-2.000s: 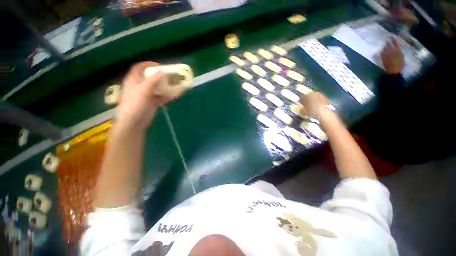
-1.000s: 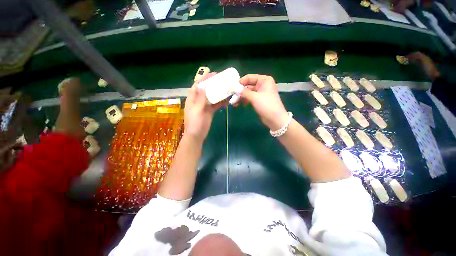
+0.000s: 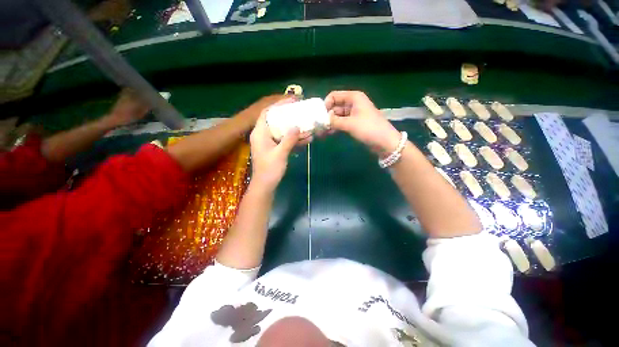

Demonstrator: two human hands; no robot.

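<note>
A cream housing (image 3: 296, 118) is held up in front of me above the bench, its plain pale face towards the camera. My left hand (image 3: 273, 146) grips it from the left and below, thumb on its lower edge. My right hand (image 3: 356, 120) is at its right end, fingertips bent together against the corner; whether they hold a small part there is too blurred to tell. Pale oval covers (image 3: 490, 157) lie in rows on a clear blister tray (image 3: 551, 218) at the right.
A person in a red sleeve (image 3: 129, 176) reaches across the orange strips (image 3: 203, 220) towards a unit (image 3: 293, 90) behind my left hand. Another unit (image 3: 469, 73) is on the belt (image 3: 380, 68). A label sheet (image 3: 573, 173) lies right. A grey post (image 3: 112, 64) stands left.
Since a second ago, the red-sleeved arm has reached in from the left over the orange strips. The belt unit at right has shifted right. Earlier, my right hand was at the tray; now it is at the housing.
</note>
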